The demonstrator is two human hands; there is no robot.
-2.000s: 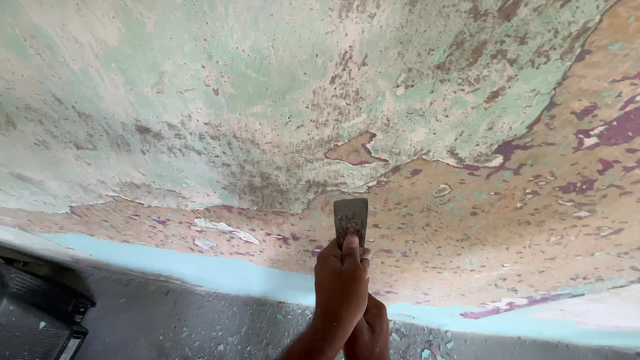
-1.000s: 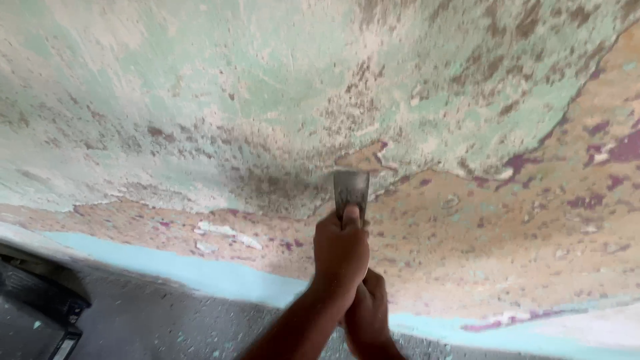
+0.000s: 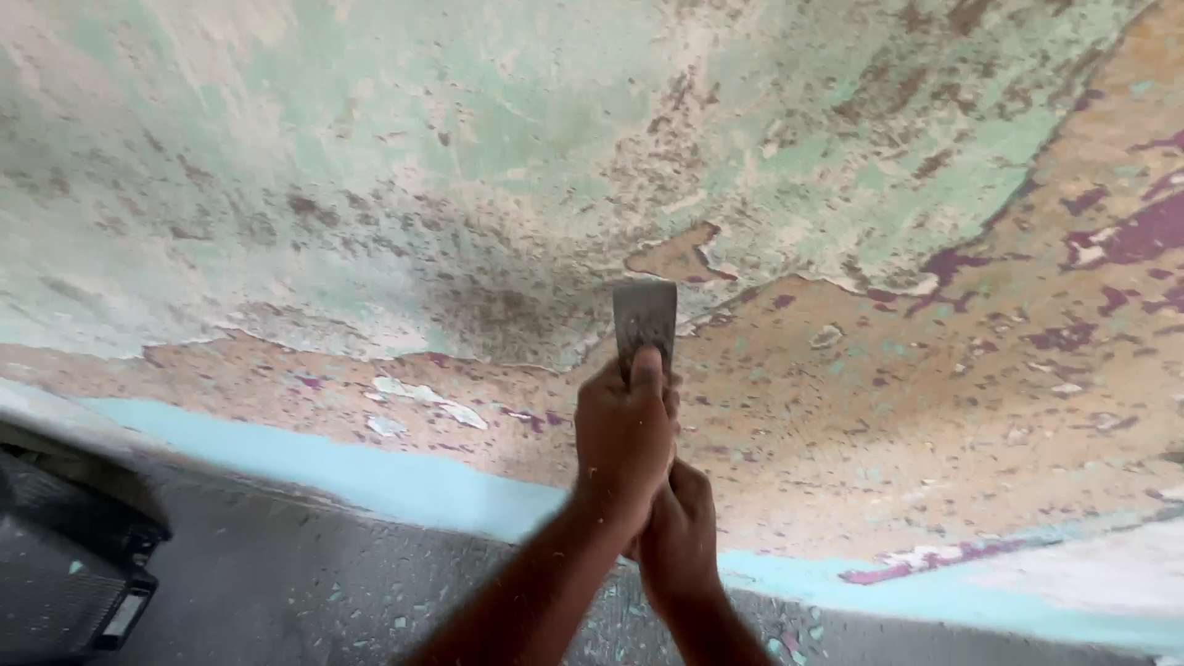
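Note:
A metal scraper (image 3: 646, 310) with a flat, worn blade lies against the wall at the ragged edge of the green paint (image 3: 518, 139). My left hand (image 3: 629, 435) grips it just below the blade, thumb extended along the metal. Lower down, my right hand (image 3: 683, 527) is closed around the scraper's handle, which the fingers hide. Just above the blade tip shows a small bare tan patch (image 3: 680, 256) within the green paint. Bare tan wall (image 3: 832, 398) with purple and white flecks spreads to the right and below the blade.
A light blue painted band (image 3: 370, 476) runs along the wall's foot. Paint chips lie scattered on the grey floor (image 3: 277, 564). At the lower left stands a black plastic object (image 3: 65, 564) with a ribbed surface. A purple and white strip (image 3: 943, 558) shows at the lower right.
The scraper and both hands moved up the wall between the first two frames, its blade reaching the small tan patch. Now the blade sits just below that patch. Both hands have kept their hold.

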